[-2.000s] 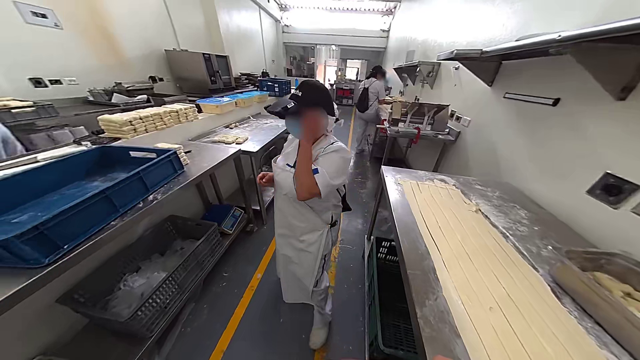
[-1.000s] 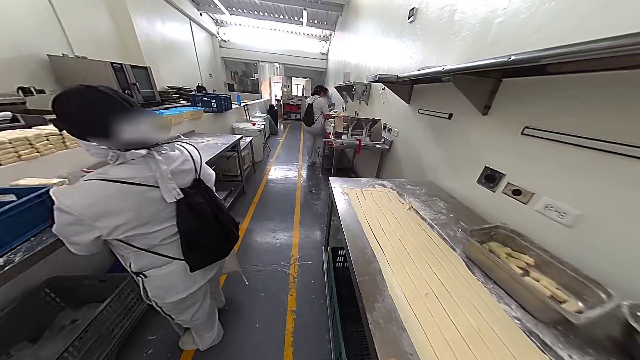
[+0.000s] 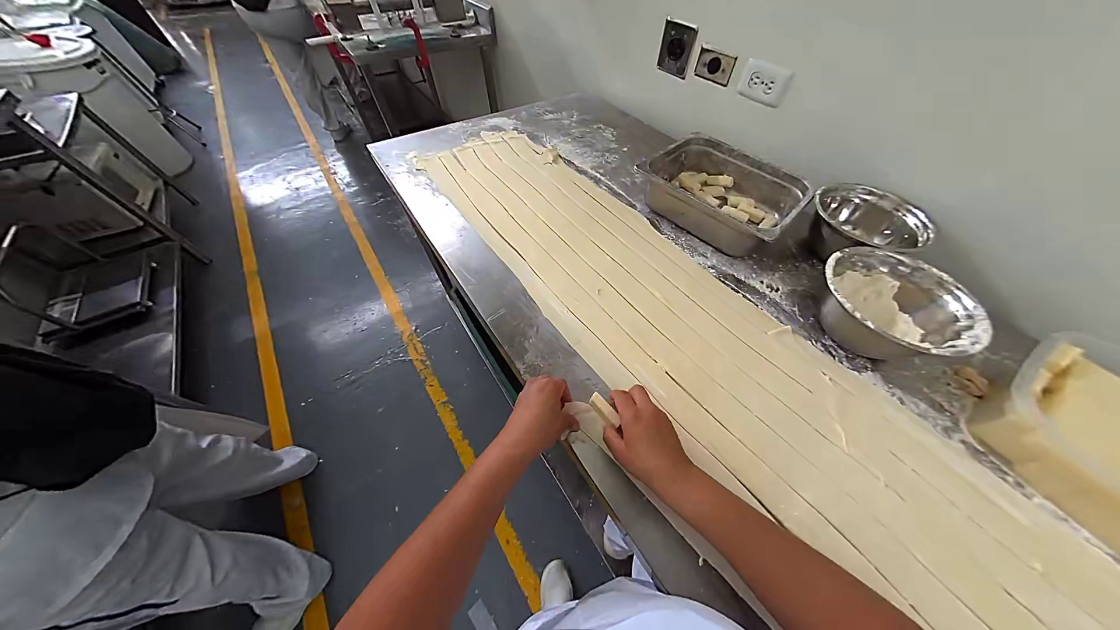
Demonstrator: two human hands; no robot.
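Note:
Long strips of rolled dough (image 3: 612,289) lie side by side along a floured steel table (image 3: 525,337). At the near edge my left hand (image 3: 544,409) pinches the end of a dough strip and holds it raised. Close on its right, my right hand (image 3: 643,433) grips a short pale stick (image 3: 604,409), perhaps cheese, against that same strip. More pale pieces (image 3: 722,194) sit in a steel pan (image 3: 726,214) toward the wall.
Beside the pan stand a steel bowl (image 3: 875,219) and a bowl of flour (image 3: 906,302). A plastic tub (image 3: 1072,411) is at the right. On the left, a person (image 3: 149,516) in white stands in the aisle; another person (image 3: 297,52) is at a far table.
The view has turned down to the table, and both my hands have come into view at the dough. The near person in white was facing this way in the oldest frame and later turned away.

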